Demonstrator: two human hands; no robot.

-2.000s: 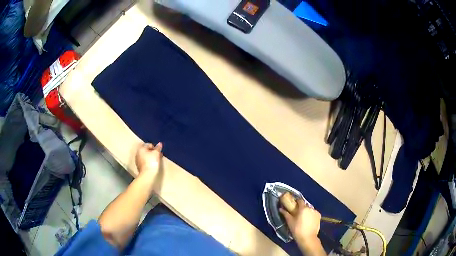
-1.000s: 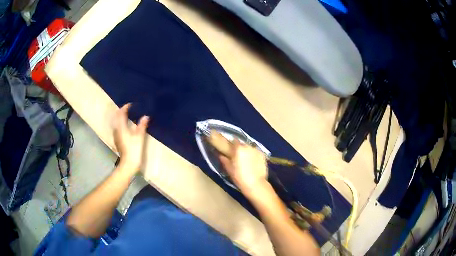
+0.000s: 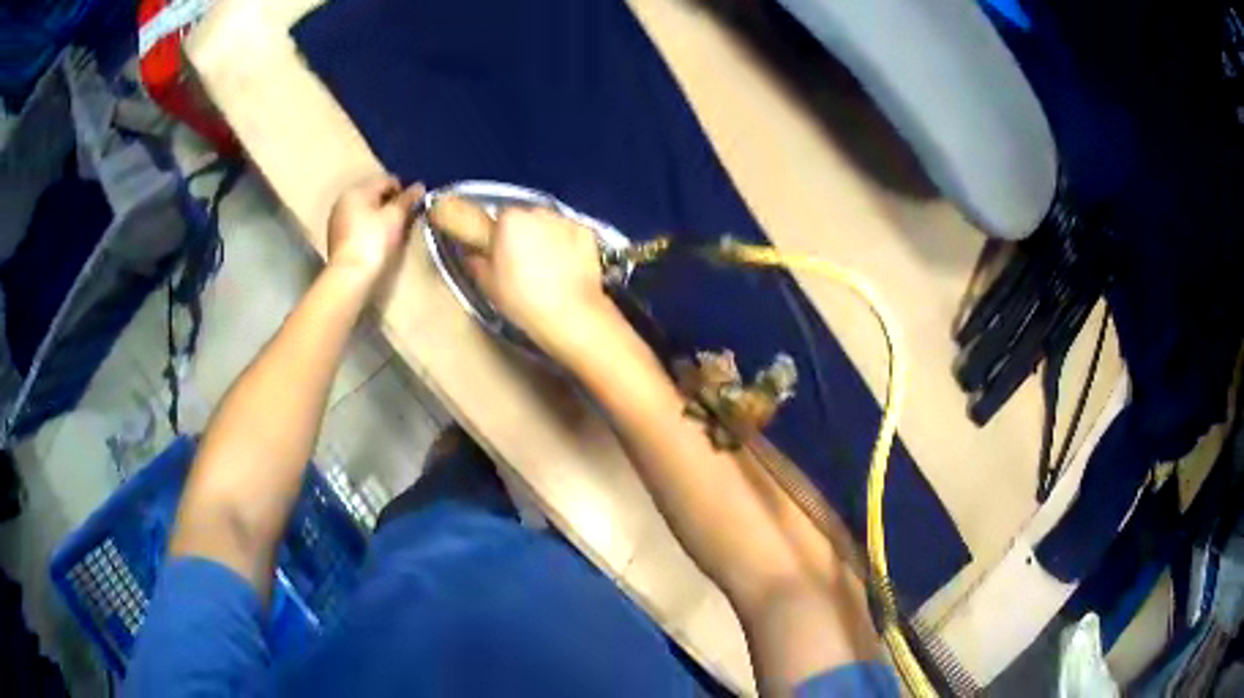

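Observation:
Dark navy trousers [image 3: 546, 102] lie flat across the beige pressing table [image 3: 532, 450], their upper end cut off by the top edge of the picture. My right hand [image 3: 546, 273] grips the light wooden handle of the steam iron [image 3: 457, 273], which rests on the trousers near their front edge. My left hand [image 3: 368, 225] is at the near edge of the trousers, just beside the iron's tip. Its fingers look pinched together, but whether they hold cloth is hidden. A yellow steam hose [image 3: 894, 396] and a dark cord run back from the iron past my right forearm.
A grey padded board [image 3: 941, 109] stands at the far side. Black hangers [image 3: 1016, 334] are bunched at the far right, near dark cloth [image 3: 1105, 491]. A blue plastic crate [image 3: 116, 573] is on the floor at lower left. A grey-lined basket [image 3: 130, 218] and a red object [image 3: 171, 82] are at left.
My right hand has slid the iron from the lower right toward the left along the trousers. The hose trails after it. My left hand's fingers have closed near the trouser edge. The view has shifted.

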